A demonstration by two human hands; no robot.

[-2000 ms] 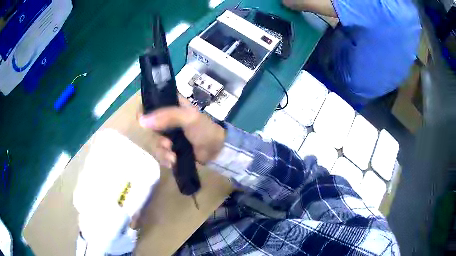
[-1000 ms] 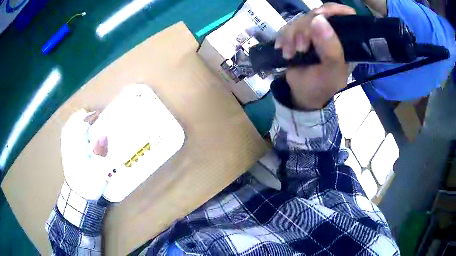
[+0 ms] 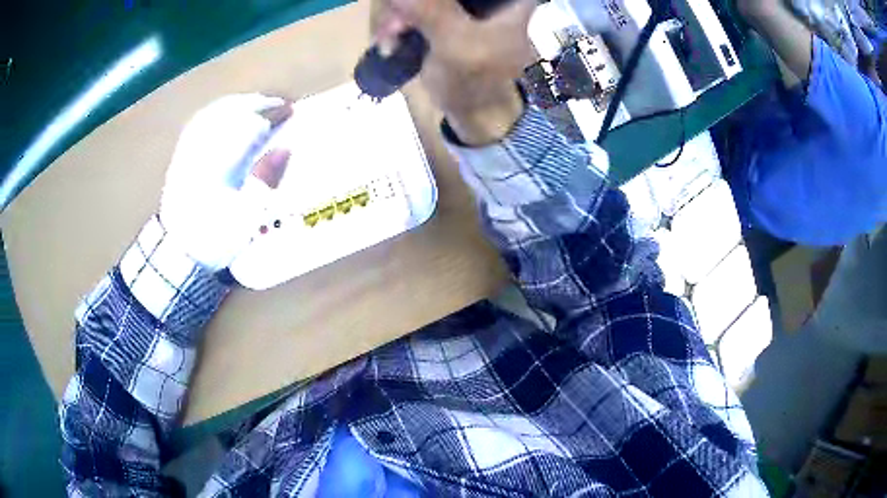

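The white router unit (image 3: 336, 165) lies on the tan cardboard work pad (image 3: 331, 331), its row of yellow ports facing me. My left hand (image 3: 219, 180), in a white glove with bare fingertips showing, holds the router's left side. My bare right hand (image 3: 462, 58) grips the black electric screwdriver (image 3: 391, 64). The driver's front end is over the router's far right corner. Its tip is too small and blurred to tell whether it touches. The rest of the driver is hidden by my hand and the top edge of the picture.
The screw feeder (image 3: 642, 58) stands on the green bench (image 3: 58, 58) to the right, with a black cable across it. White covers (image 3: 715, 243) lie in rows at the right. A person in a blue sleeve (image 3: 812, 156) is at the far right.
My right hand has brought the driver left from over the feeder to the router's far corner. The router and my left hand appear further up and right in the view.
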